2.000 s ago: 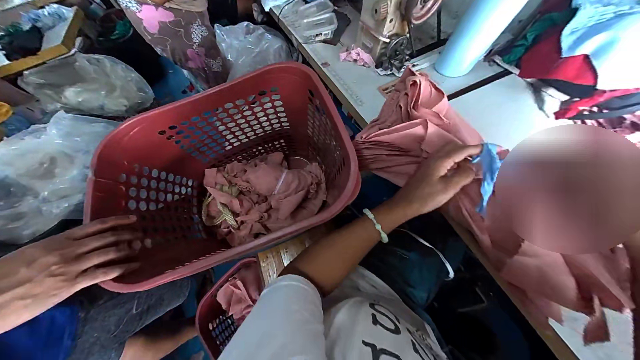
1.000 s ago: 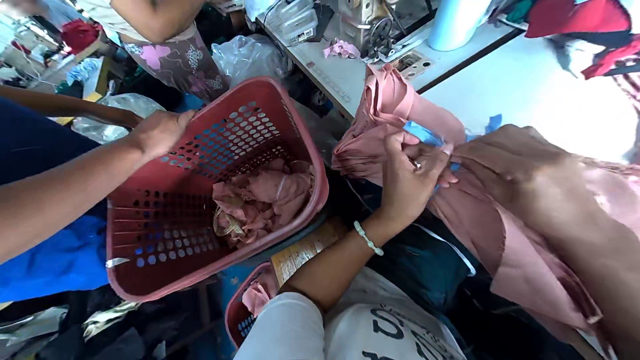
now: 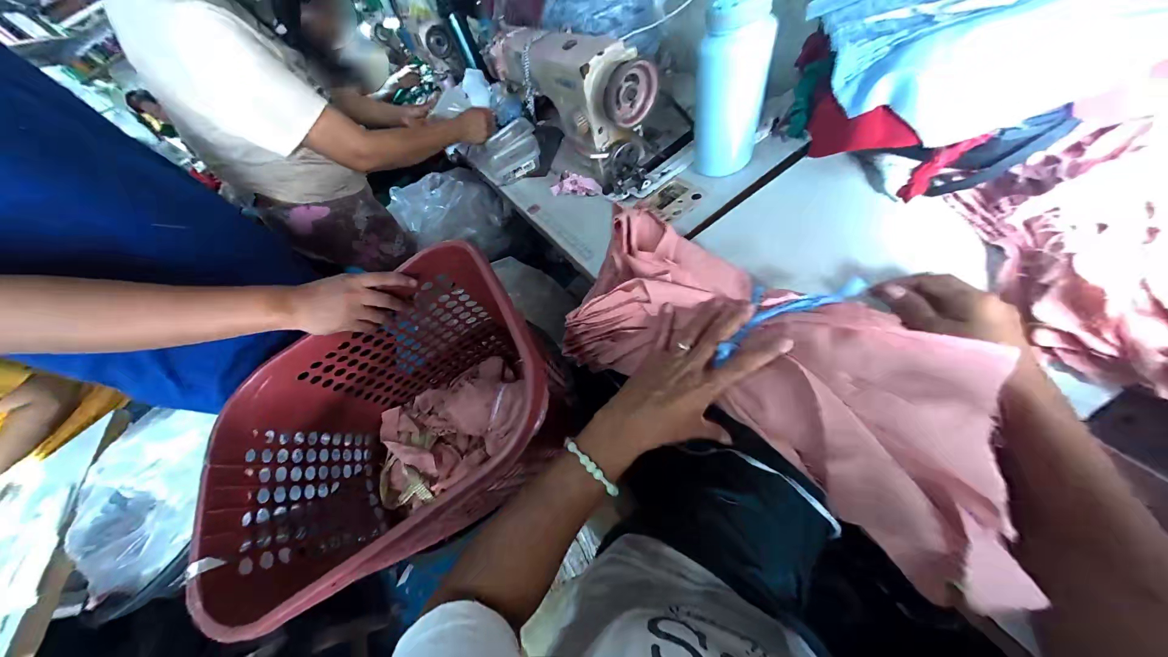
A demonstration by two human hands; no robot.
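A bundle of pink fabric pieces lies across my lap and the table edge, with a light blue cloth strip around its middle. My left hand, with a ring and a beaded bracelet, rests spread on the bundle beside the strip. To the right, my right hand pinches the strip's far end, which is pulled out from the bundle. A red plastic basket holding pink fabric scraps stands left of my left arm.
A person in blue grips the basket's far rim. Behind the table stand a sewing machine and a light blue bottle. More pink fabric and a light blue cloth pile lie at right. Another person reaches over plastic containers at the back.
My right hand, near my left hand one second ago, is now farther right, with the blue strip drawn out. My left hand has flattened onto the bundle. The view has shifted.
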